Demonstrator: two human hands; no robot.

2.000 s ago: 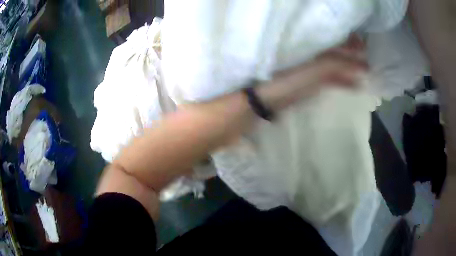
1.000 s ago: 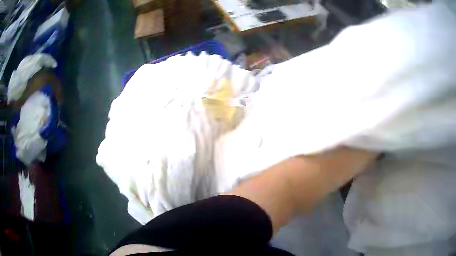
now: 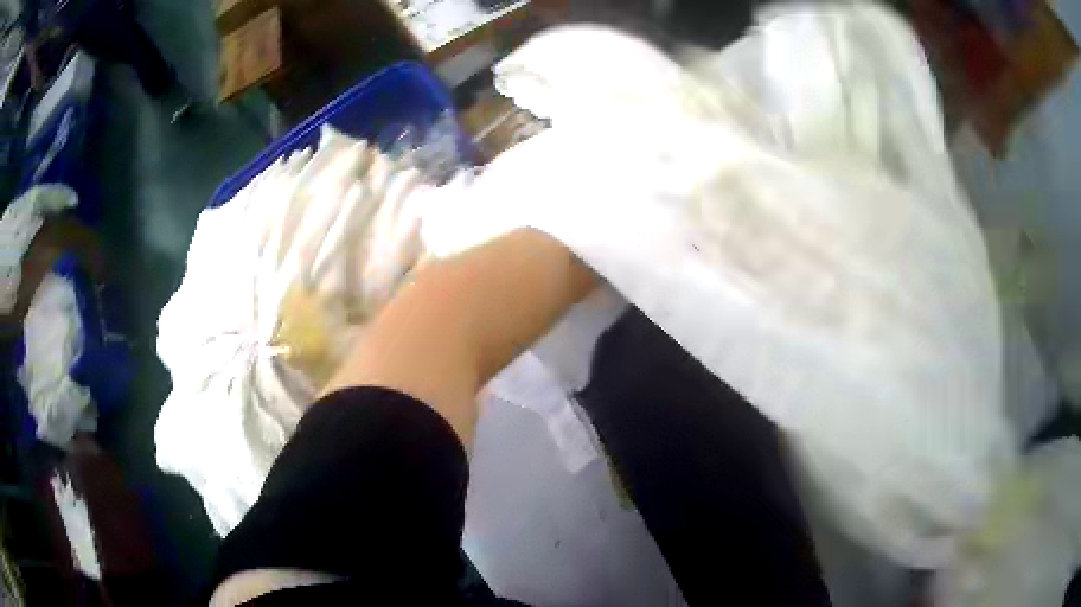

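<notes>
A large cream-white garment piece (image 3: 818, 285) spreads in the air across the upper middle and right, partly blurred. My left forearm (image 3: 474, 296), in a black sleeve, reaches up from below, and my left hand is hidden under the cloth. My right hand cannot be seen. A gathered garment bundle (image 3: 261, 391) with a yellowish tie (image 3: 311, 332) lies left of my forearm. A long black shape, perhaps the sleeve board (image 3: 699, 462), shows below the raised cloth.
A blue crate (image 3: 397, 101) stands behind the bundle. The pale table top (image 3: 545, 534) shows at the lower middle, with a narrow white strip on it. More blue crates with white cloth (image 3: 57, 344) stand at the left, on a green floor.
The view has shifted. The white cloth now spreads right of my left forearm, uncovering the black shape and more table. The bundle appears further left. My left wrist, visible two seconds ago, is now covered.
</notes>
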